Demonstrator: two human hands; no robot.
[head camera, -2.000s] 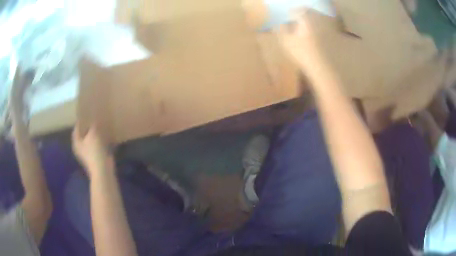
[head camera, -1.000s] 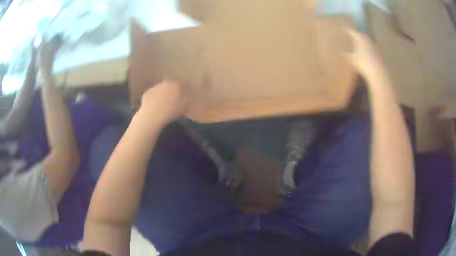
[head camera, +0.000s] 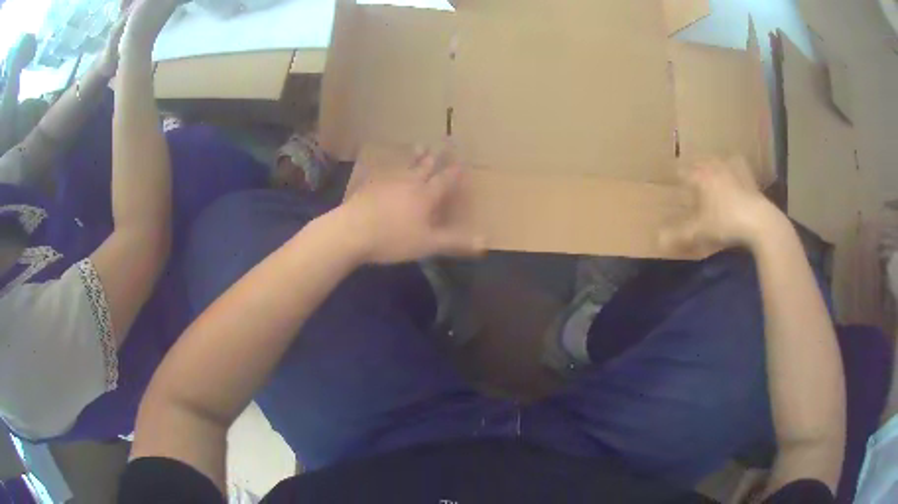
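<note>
A brown cardboard box blank (head camera: 561, 94) lies in front of me at the table edge, with short dark slots along its fold lines. Its near panel (head camera: 576, 212) hangs towards my lap. My left hand (head camera: 418, 207) is on the left end of the near panel, fingers spread and slightly blurred. My right hand (head camera: 719, 205) is on the right end of that panel, fingers bent over it. The blank's far part is cut off by the top edge of the picture.
Another person's arm (head camera: 141, 177) reaches to the white-covered table (head camera: 236, 34) at the left. A brown carton (head camera: 224, 77) stands under that table edge. More brown cardboard (head camera: 822, 148) lies at the right. My knees are below the blank.
The blank's side walls, raised a second ago, now lie flatter. The near panel has tipped down towards me. My left hand has moved right, and my right hand has come down to the near panel.
</note>
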